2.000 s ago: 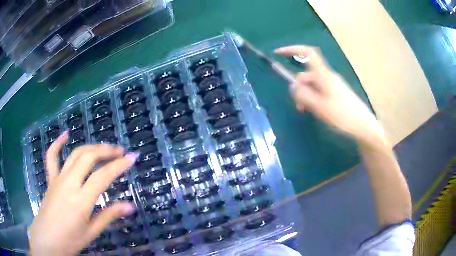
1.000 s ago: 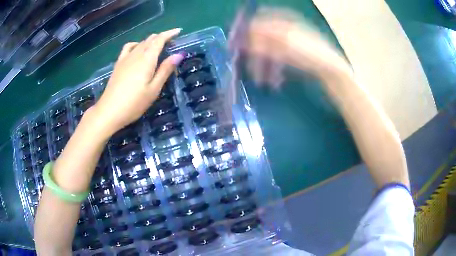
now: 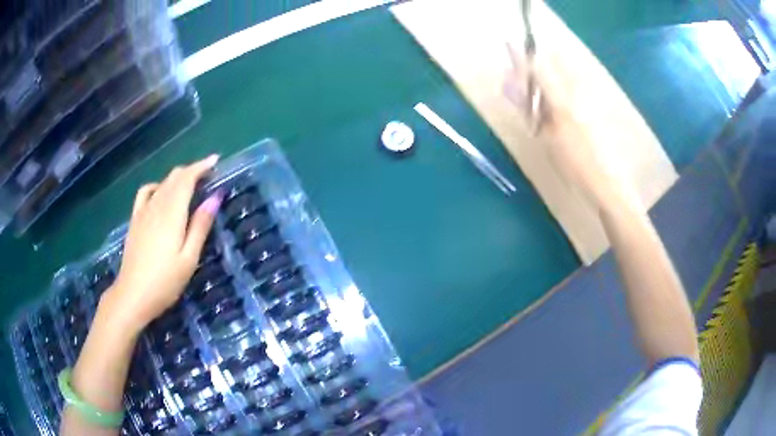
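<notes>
A clear blister tray lies at lower left, with rows of round black parts on edge in its pockets. My left hand is at its far edge, fingers over the rim and thumb by the last column. My right hand is blurred above the cardboard and holds a thin upright stick, apparently the small brush; its tip is unclear. Metal tweezers lie on the green mat. A loose round part with a pale centre and dark rim lies left of them.
Stacked filled trays with small white labels stand at upper left. A tan cardboard sheet lies on the right. A white strip crosses the mat at the back. The grey bench edge and yellow-black floor edging are at lower right.
My left hand has moved from above the tray to its far edge. My right hand has moved right, over the cardboard. The view has shifted right, bringing the tweezers and loose part into sight.
</notes>
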